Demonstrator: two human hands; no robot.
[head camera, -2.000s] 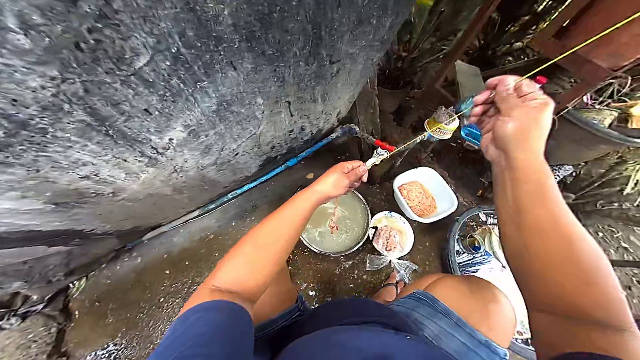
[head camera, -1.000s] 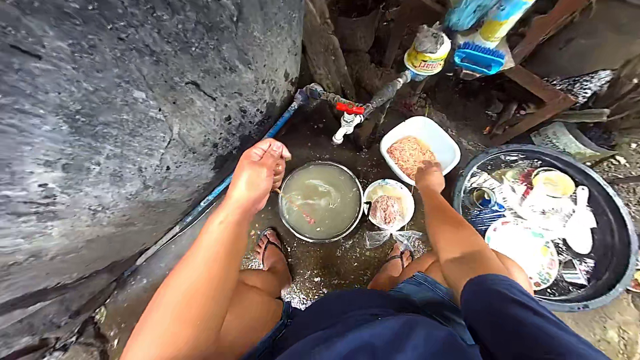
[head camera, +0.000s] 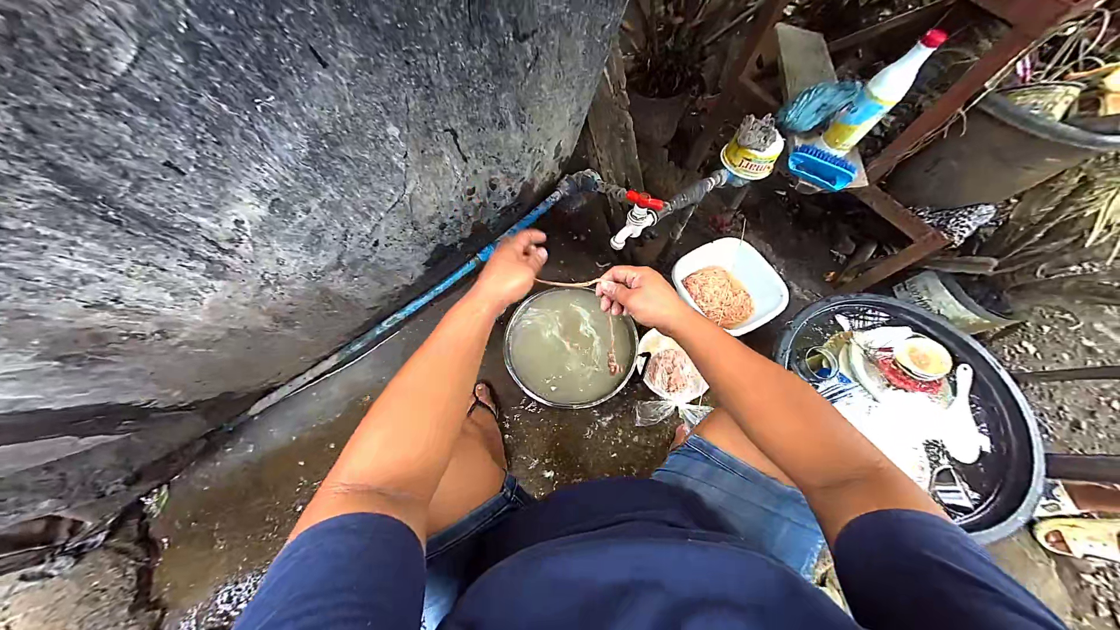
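My left hand (head camera: 516, 264) and my right hand (head camera: 632, 293) pinch a thin pinkish strand (head camera: 567, 283), which looks like an intestine, stretched between them. From my right hand its loose end hangs over a round metal basin (head camera: 509, 352) of cloudy water. Right of that hand stands a white plastic tub (head camera: 774, 293) holding a heap of similar strands (head camera: 719, 297). Below it, a small bowl lined with a clear plastic bag holds a pinkish mass (head camera: 672, 371), partly behind my right forearm.
A white faucet (head camera: 633, 224) with a red handle is above the basin, on a pipe along the dark wall (head camera: 306, 175). At right stands a large black tub (head camera: 1032, 437) of dishes. A blue brush (head camera: 822, 167) and a bottle (head camera: 884, 87) rest on a board.
My right hand has moved from the white tub to above the basin. A strand now spans both hands; two seconds ago one was stretched up to the right.
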